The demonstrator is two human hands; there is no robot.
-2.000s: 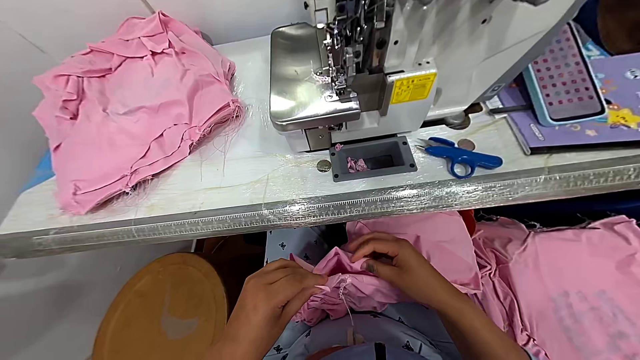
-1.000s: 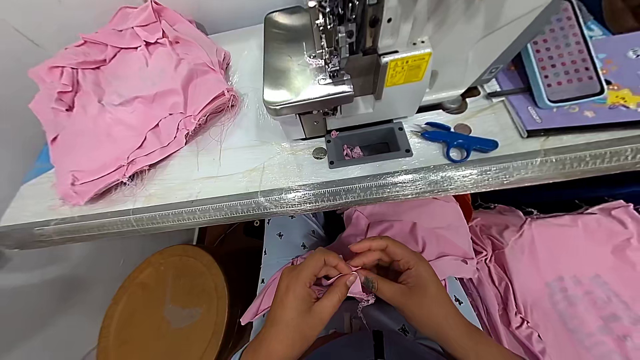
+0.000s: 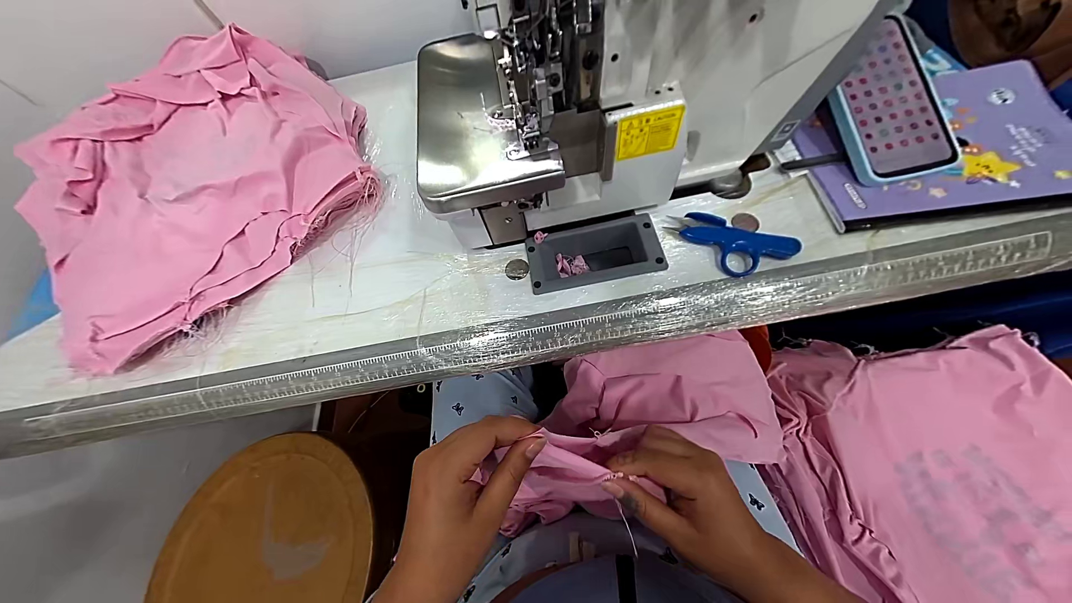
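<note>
A pink fabric piece (image 3: 662,394) lies over the lap below the table edge. My left hand (image 3: 477,494) pinches its edge between thumb and fingers. To the right, my right hand (image 3: 678,486) grips the same cloth at a stitched seam, where a loose thread hangs down. The cloth is spread a little between the two hands. Above them on the table stands an overlock sewing machine (image 3: 720,84) with a polished metal plate (image 3: 461,126). A few pink scraps (image 3: 572,265) lie in the grey tray (image 3: 645,243) in front of the machine.
Stacked pink fabric pieces (image 3: 193,193) lie at the table's left. Blue thread snips (image 3: 745,243), coins (image 3: 517,269), a phone (image 3: 896,109) and a purple notebook (image 3: 1005,126) are on the table. More pink fabric (image 3: 955,452) hangs at the right. A round brown stool (image 3: 268,528) stands lower left.
My hands were close together on the cloth one second ago; now they are farther apart, with the cloth's edge opened between them.
</note>
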